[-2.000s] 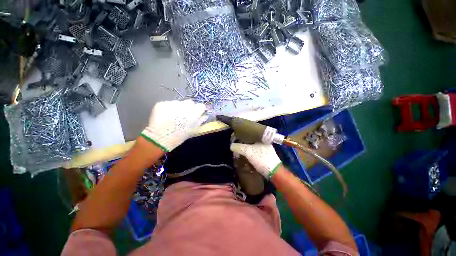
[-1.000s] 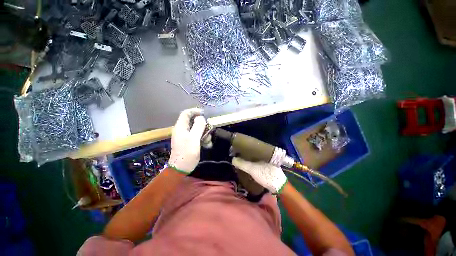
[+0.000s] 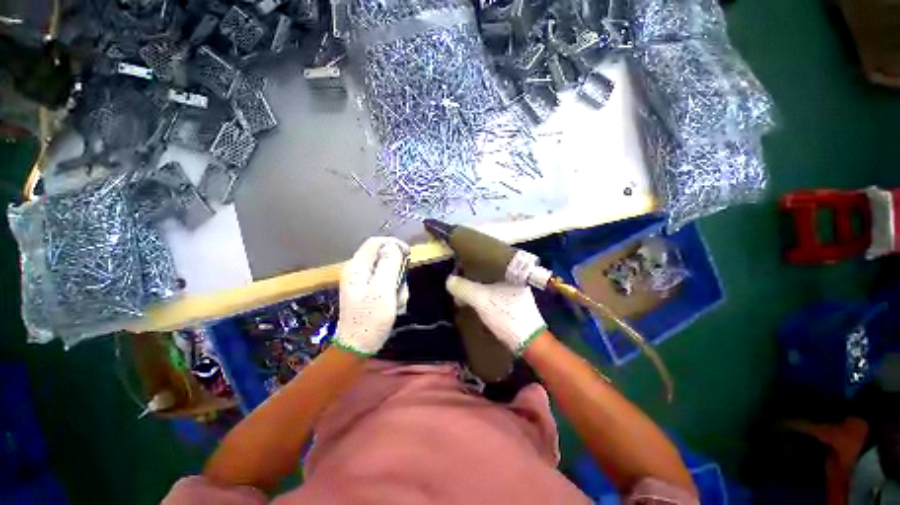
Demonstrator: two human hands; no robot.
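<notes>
My right hand [image 3: 502, 312], in a white glove with a green cuff edge, is shut around the olive-green rivet gun [image 3: 479, 252]. The gun's dark nose points up and left at the table's front edge. My left hand [image 3: 371, 294], in a matching glove, is left of the gun, apart from its nose. It is closed around a small dark workpiece [image 3: 403, 278], mostly hidden by the glove. Loose silver rivets [image 3: 434, 158] spill from an open plastic bag at the middle of the table [image 3: 296, 197].
Dark brackets [image 3: 232, 143] are heaped at back left and back centre. Rivet bags lie at the left [image 3: 94, 258] and right [image 3: 706, 128] table edges. Blue bins stand below, at left [image 3: 237, 360] and right [image 3: 703, 296]. An air hose [image 3: 622, 325] trails right from the gun.
Since one second ago, the gun's nose has swung up and away from my left hand. Since two seconds ago, my left hand has moved from the table edge down and right, towards my body.
</notes>
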